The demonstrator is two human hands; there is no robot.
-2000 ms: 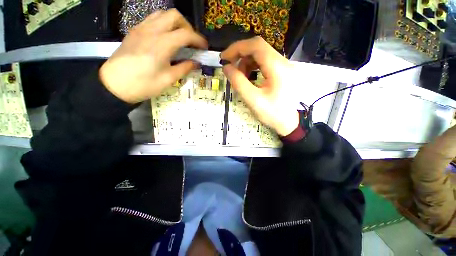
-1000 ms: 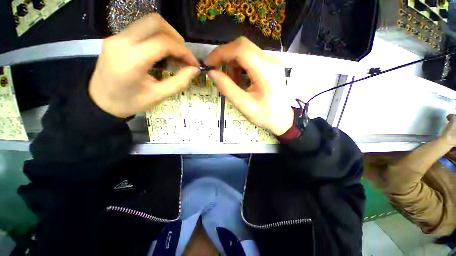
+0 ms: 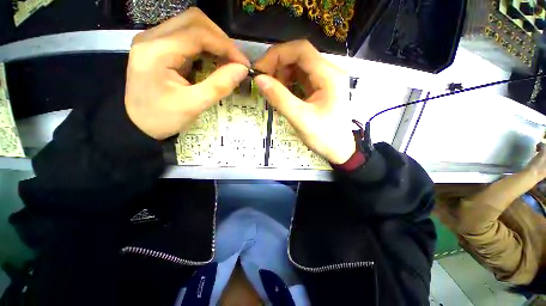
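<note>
A small black component (image 3: 254, 72) is pinched between the fingertips of both hands, above the far edge of the circuit boards. My left hand (image 3: 179, 77) holds it from the left with thumb and forefinger. My right hand (image 3: 308, 98) holds it from the right and wears a dark red wrist band (image 3: 353, 160). The pale circuit boards (image 3: 242, 134) lie side by side below the hands. A bit of yellow component shows on the far edge of the boards, mostly hidden by the fingers.
Conveyor rails (image 3: 269, 173) run along the boards. Beyond are the silver parts bin (image 3: 157, 11), the coil bin (image 3: 287, 37) and a dark parts bin (image 3: 419, 36). Another board (image 3: 11, 119) is at the left. A black cord (image 3: 455, 88) runs right. Another person's arm and brown sleeve (image 3: 503, 221) are at the right.
Both hands have come together with the small black component between their fingertips; two seconds ago they were apart. The view has shifted slightly.
</note>
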